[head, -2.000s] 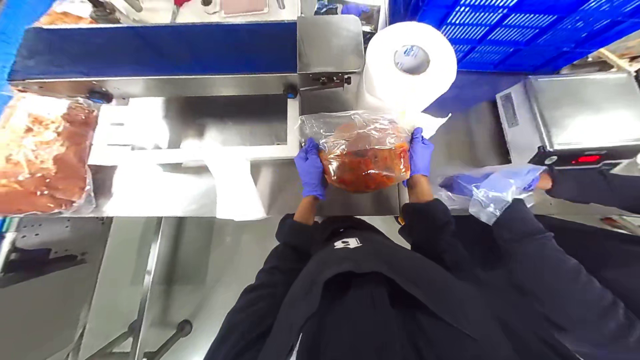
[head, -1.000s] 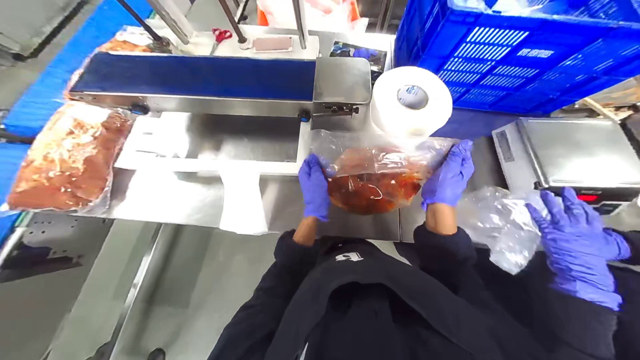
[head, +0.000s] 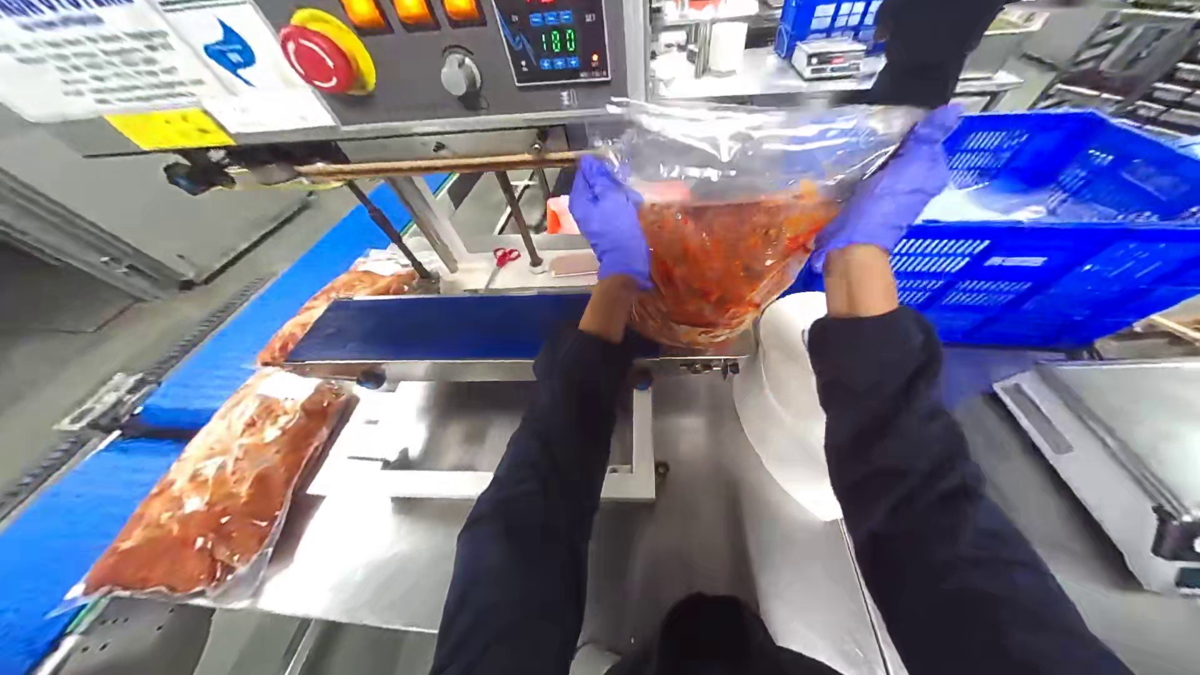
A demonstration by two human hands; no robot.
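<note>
Both my hands wear purple gloves and hold up a clear plastic bag of red marinated food, likely meat [head: 727, 258]. My left hand [head: 614, 220] grips the bag's left side near its top, and my right hand [head: 886, 192] grips the upper right side. The bag hangs upright above the right end of a short blue conveyor belt [head: 450, 328], in front of the sealing machine's control panel [head: 450, 56]. Below it stands a white paper roll [head: 787, 403], partly hidden by my right sleeve.
A filled, flat bag [head: 220, 483] lies at the left, another [head: 333, 305] behind it, beside a wide blue conveyor [head: 253, 272]. Red-handled scissors [head: 504, 258] lie behind the short belt. Blue crates [head: 1041, 272] and a weighing scale [head: 1116, 450] stand at the right.
My hands have lifted the bag from the steel table to above the short belt's right end. The view has tilted up. The other person's gloved hand at the right is out of view.
</note>
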